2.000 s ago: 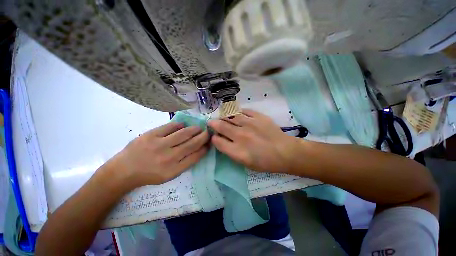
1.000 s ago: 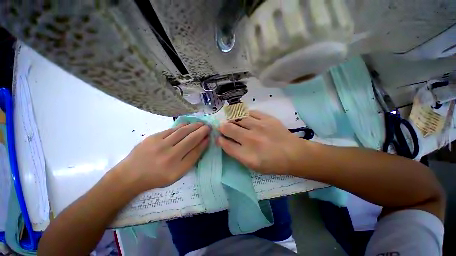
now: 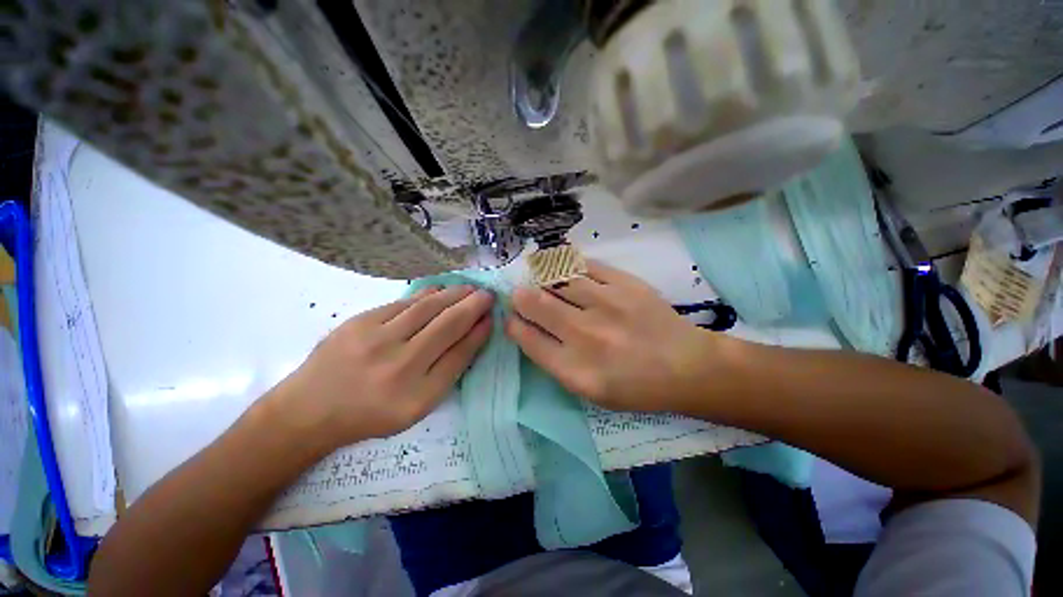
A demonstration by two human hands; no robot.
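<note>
Mint-green fabric pieces [image 3: 495, 408] lie under my fingers in front of the presser foot [image 3: 495, 239]. Their lower ends hang over the table's front edge, one end curled. My left hand [image 3: 391, 362] presses the cloth flat from the left, fingertips near the foot. My right hand [image 3: 606, 336] presses it from the right, beside the beige ridged block [image 3: 557, 265]. The fingertips of both hands almost meet. The needle point and the cloth edge under the foot cannot be made out clearly.
The machine head [image 3: 257, 128] and a big ribbed knob [image 3: 729, 105] block the top. Stacked mint-green strips [image 3: 842, 251], black-handled shears [image 3: 938, 321] and a slim black tool [image 3: 709, 314] lie right. A blue basket rim [image 3: 41, 408] and white strip [image 3: 79, 350] are left.
The view has shifted slightly, so the knob sits further right. Both hands have stayed on the cloth by the foot, with little visible movement.
</note>
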